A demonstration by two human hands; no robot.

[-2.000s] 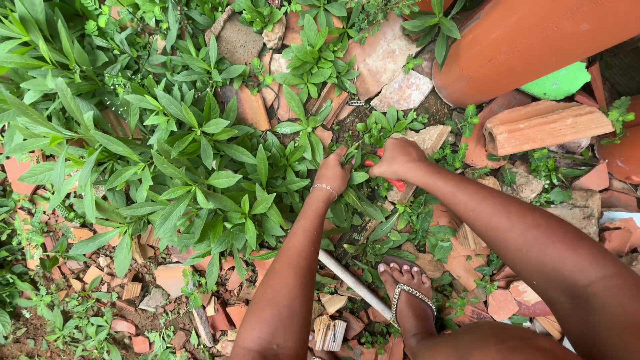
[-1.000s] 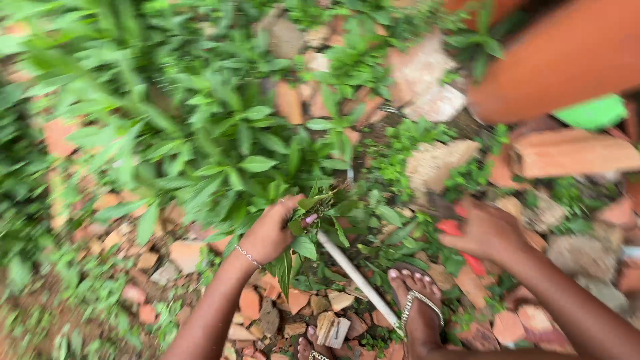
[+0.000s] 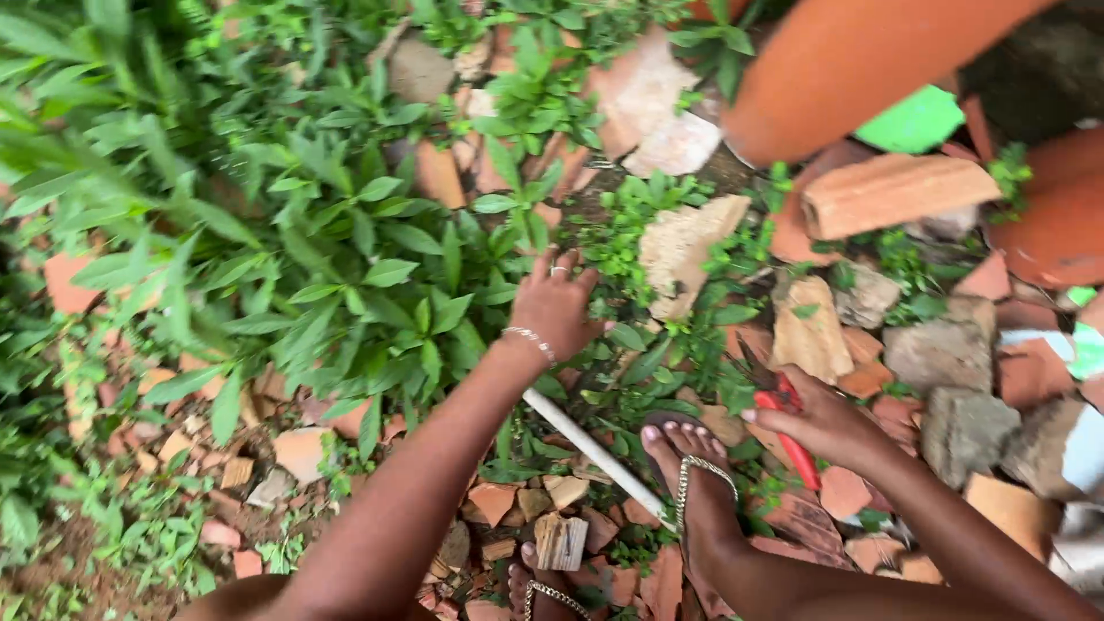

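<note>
My left hand (image 3: 556, 306), with a ring and a bracelet, reaches palm down over low green plants (image 3: 388, 267), its fingers spread and holding nothing that shows. My right hand (image 3: 824, 414) grips red-handled pruning shears (image 3: 780, 397) at the right, their dark blades pointing up and left over broken tile. Between the hands are leafy sprigs and a pale stone slab (image 3: 690, 250). A white pipe or rod (image 3: 595, 453) slants from below my left wrist to my sandalled foot (image 3: 699, 483).
Large orange clay-coloured cylinders (image 3: 845, 69) stand at the upper right. Near them lie a hollow clay block piece (image 3: 897, 194) and a green fragment (image 3: 914, 121). Broken tiles and stones (image 3: 966, 435) cover the ground around both feet. Dense plants fill the left side.
Both hands were close together among the stems, then moved apart. My left hand held a leafy sprig a second ago; now it is back over the plants without it. The shears remain in my right hand.
</note>
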